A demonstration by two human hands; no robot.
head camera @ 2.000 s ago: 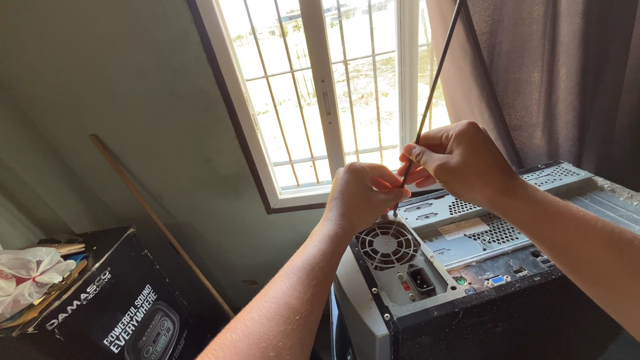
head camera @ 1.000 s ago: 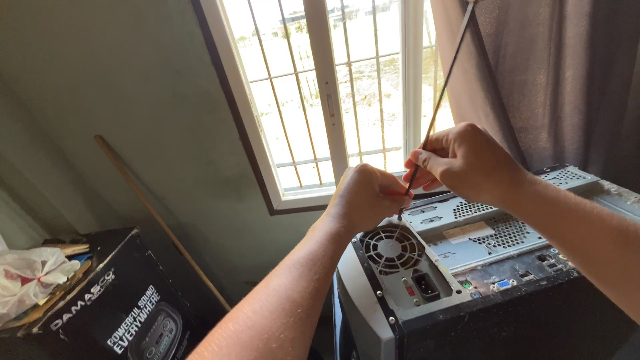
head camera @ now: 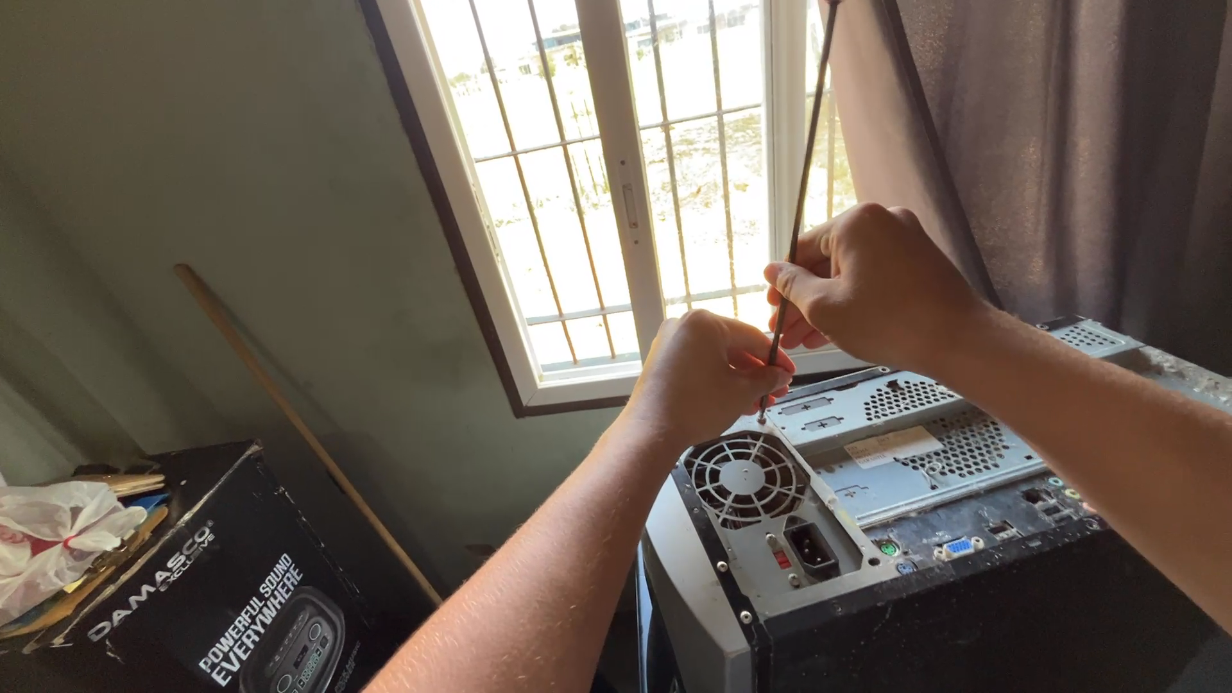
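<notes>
A computer tower case (head camera: pixel 866 626) lies with its rear panel facing up. Beside its power supply fan grille (head camera: pixel 743 477), a screw (head camera: pixel 762 419) sits at the panel's far edge. The tip of a long, thin, dark shaft (head camera: pixel 807 164), probably a long screwdriver, comes down to that screw; its top leaves the view. My left hand (head camera: pixel 712 371) pinches the shaft low down, just above the screw. Higher up, my right hand (head camera: pixel 866 284) holds the same shaft between thumb and fingers. The shaft leans slightly right.
Behind the case are a barred window (head camera: pixel 630 221) and a brown curtain (head camera: pixel 1078 164). At lower left stands a black cardboard box (head camera: pixel 241 577) with a plastic bag (head camera: pixel 63 539) and other items on top. A wooden stick (head camera: pixel 308 433) leans on the wall.
</notes>
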